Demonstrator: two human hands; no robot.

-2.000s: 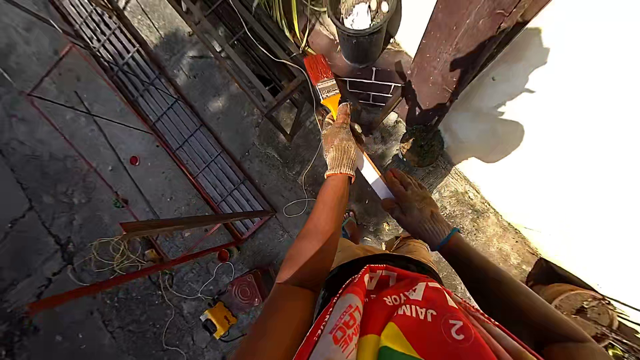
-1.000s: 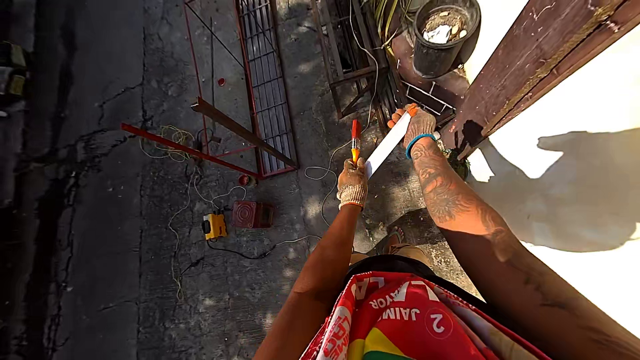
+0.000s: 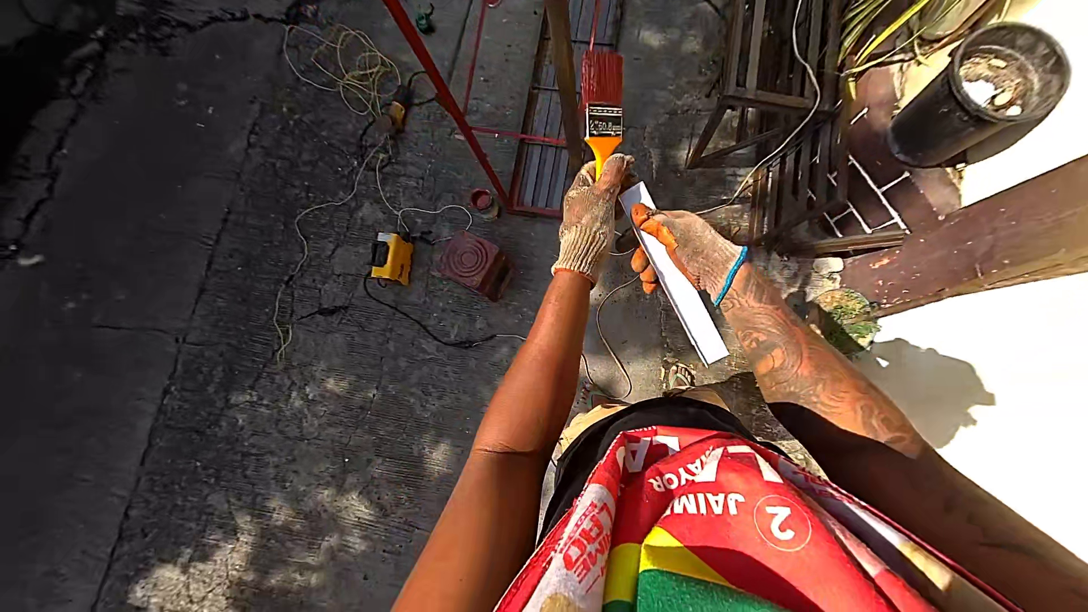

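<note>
My left hand, in a knitted work glove, is closed around the yellow handle of a paintbrush, whose red-coated bristles point away from me. To its right, my right hand, in a glove with orange-coated fingers and a blue cuff, grips a long white flat strip around its upper part. The strip slants down toward my body, its upper end close beside my left glove. Whether the left hand also touches the strip cannot be told.
Red-painted metal bars and a paint can lie ahead. Left of my hands are a yellow tool, a dark red block and tangled cords. A dark metal frame, a black pot and a brown post are at right.
My right hand has come back from farther ahead on the right to beside my left hand. The brush now shows broadside, where it was edge-on a second ago. The view has shifted.
</note>
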